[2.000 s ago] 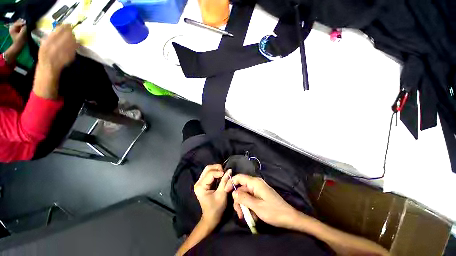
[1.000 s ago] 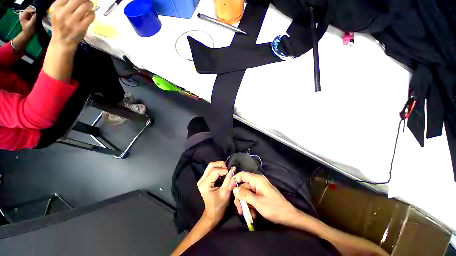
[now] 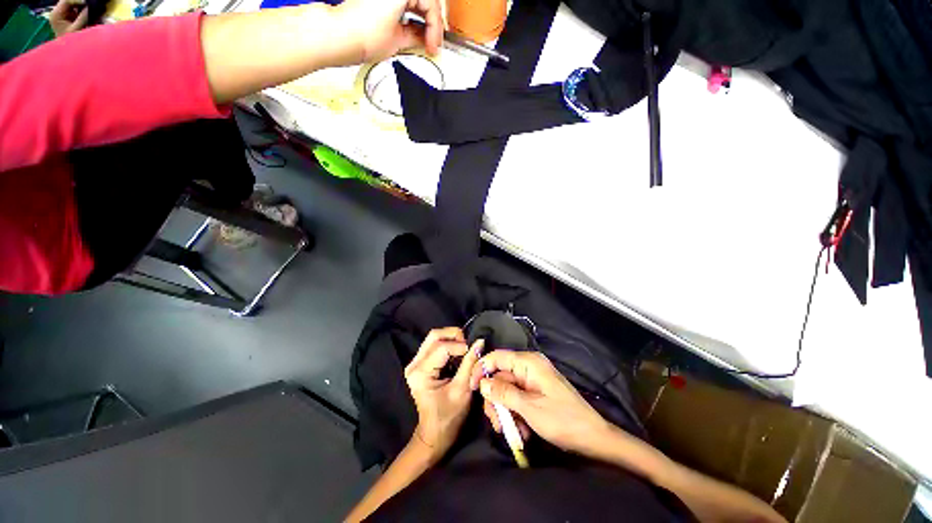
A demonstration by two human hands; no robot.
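Observation:
Black cloth (image 3: 393,332) lies bunched on my lap, with a dark grey rounded part (image 3: 501,329) edged by a thin pale line just beyond my fingertips. My left hand (image 3: 439,380) pinches the cloth near that part. My right hand (image 3: 537,393) holds a pen-like tool with a white shaft and yellowish end (image 3: 510,431); its shaft points back towards me. The fingertips of both hands meet, and the tool's tip and the exact spot worked on are hidden between them.
A coworker's red-sleeved arm (image 3: 296,51) reaches over the white table (image 3: 654,245), holding a slim pen. Wide black straps (image 3: 475,117), a blue-white ring, a black strip (image 3: 653,112), red snips (image 3: 838,220) and a black fabric pile (image 3: 818,61) lie there. A cardboard box (image 3: 736,439) stands below.
The coworker's arm has reached in from the left across the table to the slim pen by the orange container. The view has shifted slightly. My hands keep nearly the same hold.

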